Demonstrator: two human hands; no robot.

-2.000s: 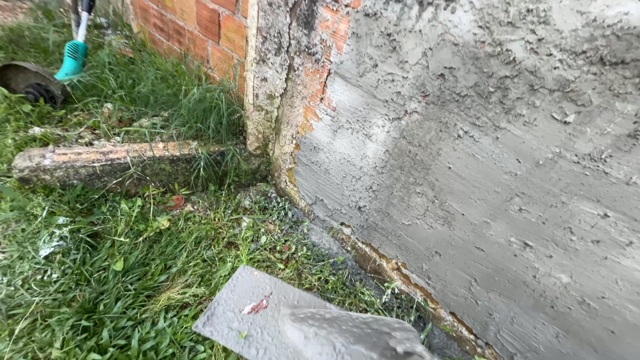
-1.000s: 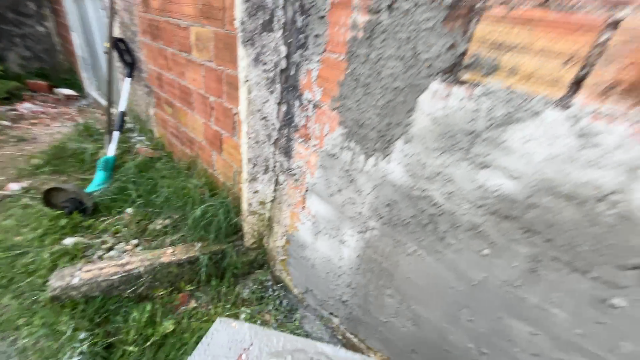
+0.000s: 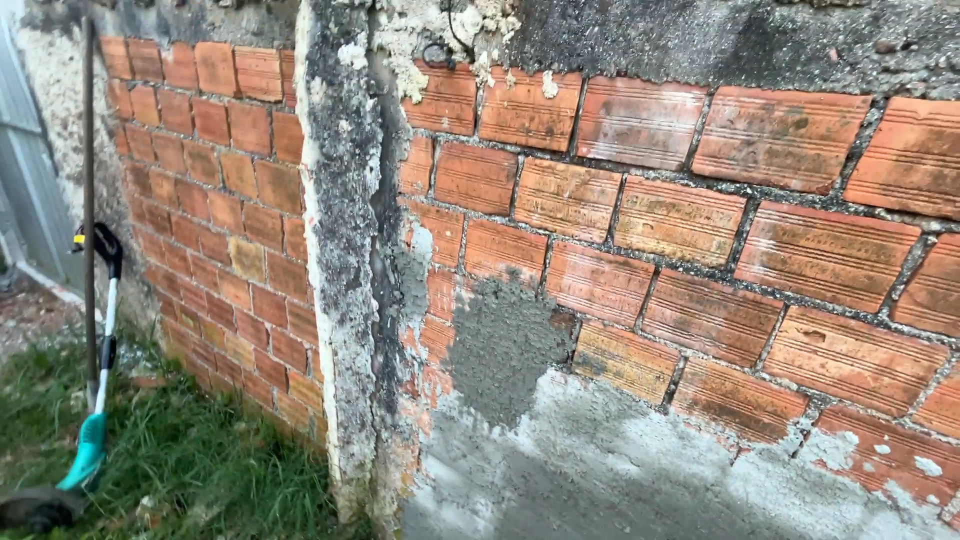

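Neither my left hand nor my right hand shows in the view now. In front of me stands a hollow-clay-brick wall point(image 3: 682, 217) with ridged orange bricks. Grey mortar point(image 3: 570, 465) coats its lower part, smooth and paler along its upper edge. A rougher, darker patch of mortar point(image 3: 502, 345) reaches up over the bricks near the wall's left end. The board with mortar on it, seen in the earlier frames, is out of view.
A weathered concrete pillar point(image 3: 341, 247) divides this wall from a second brick wall point(image 3: 225, 195) at left. A teal and white string trimmer point(image 3: 90, 450) leans by a long pole point(image 3: 90, 187). Grass point(image 3: 217, 457) grows below, and a metal sheet point(image 3: 34, 165) stands at far left.
The view has swung up from the grass to the bricks. The mortar-covered board at the bottom of the earlier frames has gone out of view.
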